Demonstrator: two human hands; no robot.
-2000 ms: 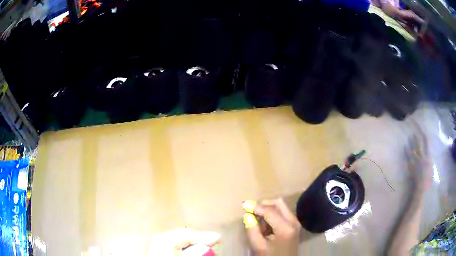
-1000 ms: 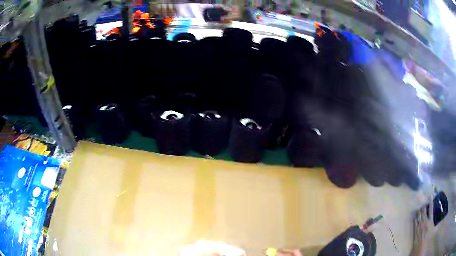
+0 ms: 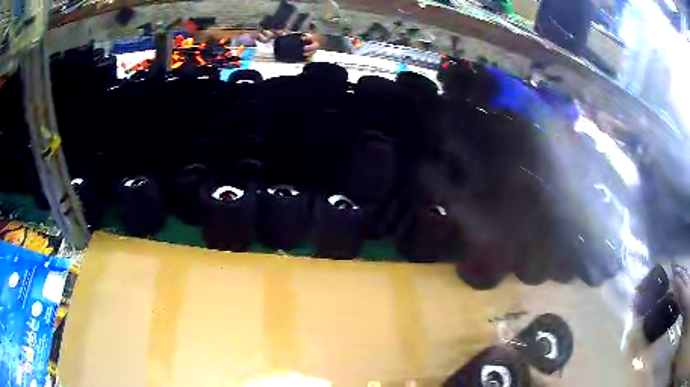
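A black speaker housing (image 3: pixel 495 372) lies at the bottom edge, right of centre, cut off by the frame, with a pale ring around a dark centre on its end. A second black housing (image 3: pixel 546 344) touches or nearly touches it at the upper right, with a similar pale ring. A thin blurred strip or wires (image 3: pixel 508 319) show at its upper left. A washed-out bright shape at the bottom edge may be my left hand. Only tiny pale-yellow specks further right may be fingertips of my right hand. What the hands hold is hidden.
Tan cardboard sheet (image 3: pixel 219 302) with tape bands. Rows of black housings (image 3: pixel 338 227) stand behind it. A metal upright (image 3: pixel 47 143) and blue printed sheet (image 3: pixel 23 317) are at left. Dark units (image 3: pixel 660 314) lie far right. Another person's hand (image 3: pixel 309 45) is at the back.
The view has tilted up, so my hands have dropped almost out of the picture. A second housing now shows beside the one at the lower right. The other person's arm at right no longer shows clearly.
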